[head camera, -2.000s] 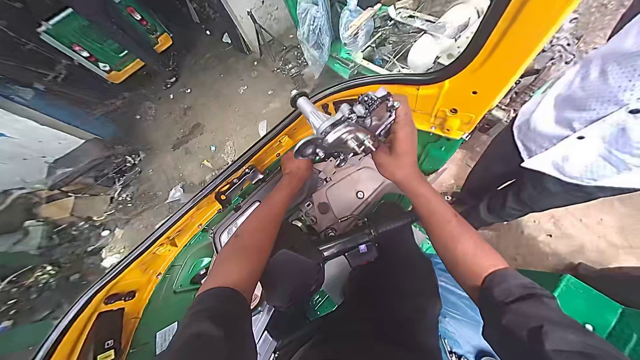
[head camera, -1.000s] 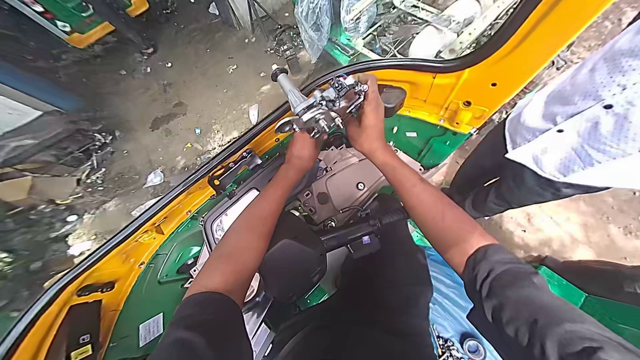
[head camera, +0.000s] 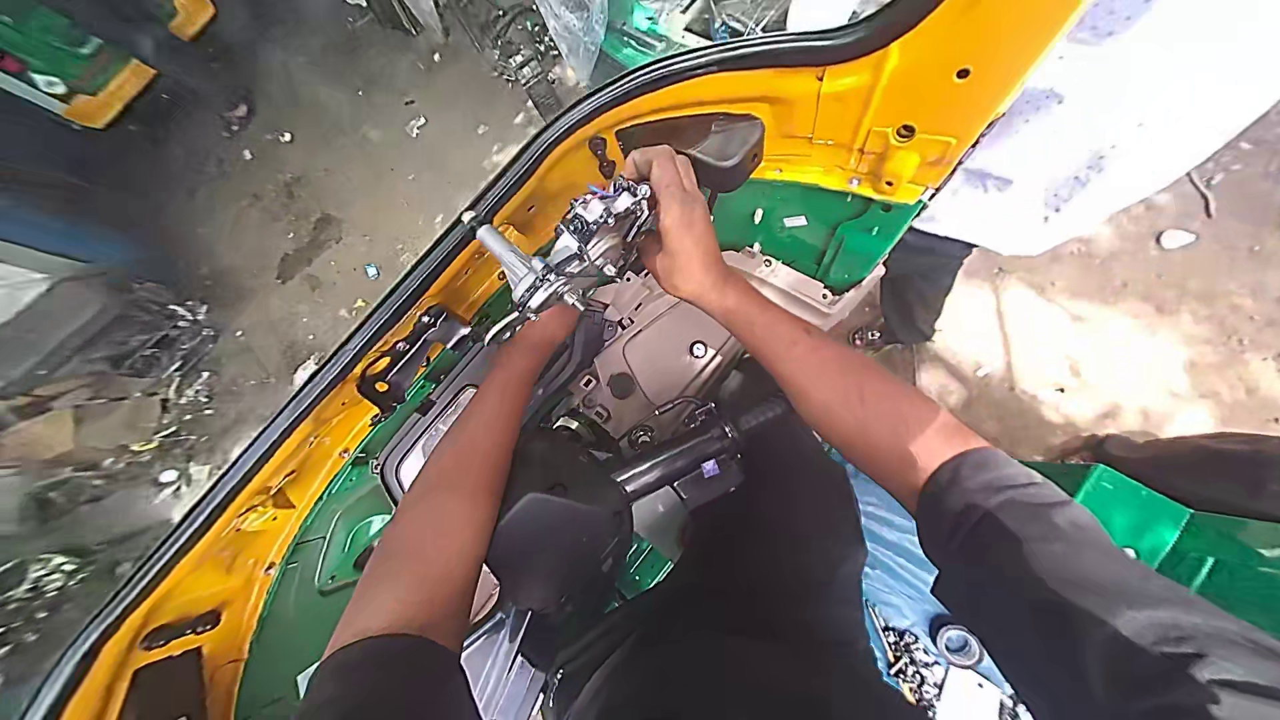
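A silvery wiper motor assembly (head camera: 600, 222), with a shiny metal shaft housing (head camera: 515, 265) at its left end, is held over the beige dashboard panel (head camera: 650, 345) near the windshield opening. My right hand (head camera: 680, 215) grips the motor end, its fingers curled over the top. My left hand (head camera: 560, 322) is below the shaft end and mostly hidden by it, so its fingers do not show; its hold cannot be told. Below the dashboard lies a black handlebar (head camera: 680, 460) with a switch housing.
A yellow windshield frame (head camera: 800, 85) with a black rubber seal (head camera: 330, 370) curves around the front. A dark plastic cover (head camera: 715, 145) sits on the frame. At right stands a person in a patterned white garment (head camera: 1090, 140). Hardware and a tape roll (head camera: 958, 645) lie on blue plastic sheet.
Both hands and the motor assembly have moved lower, nearer the dashboard and frame. The assembly has turned, its shaft housing now lying to the lower left of the motor. The view has shifted closer.
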